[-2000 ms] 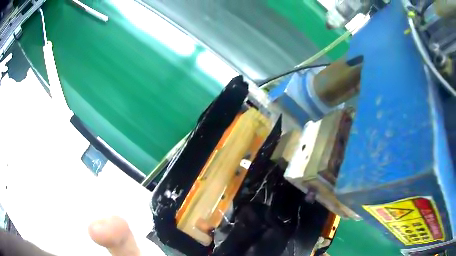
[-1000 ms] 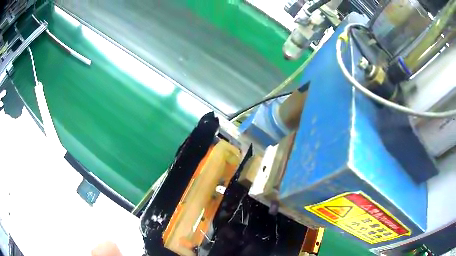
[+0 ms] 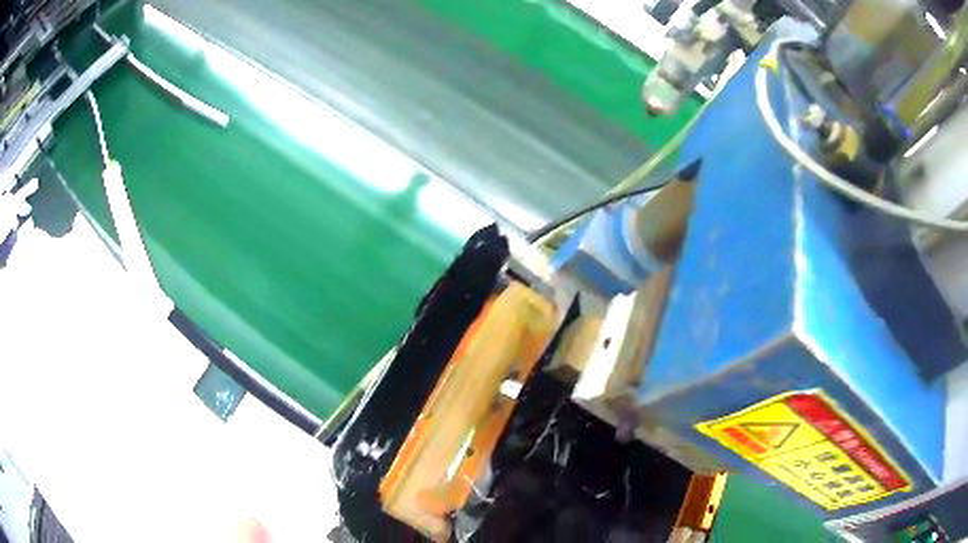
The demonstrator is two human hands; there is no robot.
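Observation:
The orange-tan press fixture (image 3: 462, 408) lies tilted in the lower middle, with small dark holes and a pale spot on it. Black cover sheet (image 3: 563, 467) wraps its left edge and covers the press centre. The metal press head (image 3: 610, 350) stands raised to the right, under the blue press box (image 3: 732, 286). A blurred fingertip, seemingly of my left hand (image 3: 253, 532), shows at the bottom edge, left of the fixture; the rest is cut off, so its grip is hidden. My right hand is out of the picture.
A green conveyor belt (image 3: 287, 233) runs behind the fixture. A white-handled tool (image 3: 125, 217) lies at its left edge. A white work cover (image 3: 117, 414) spreads at left. A second orange fixture edge (image 3: 698, 504) shows below the press. Air hoses (image 3: 807, 159) hang at upper right.
The view has shifted, so the press sits lower and further left than at first. The finger at the bottom has dropped almost out of the picture. The press head looks still raised.

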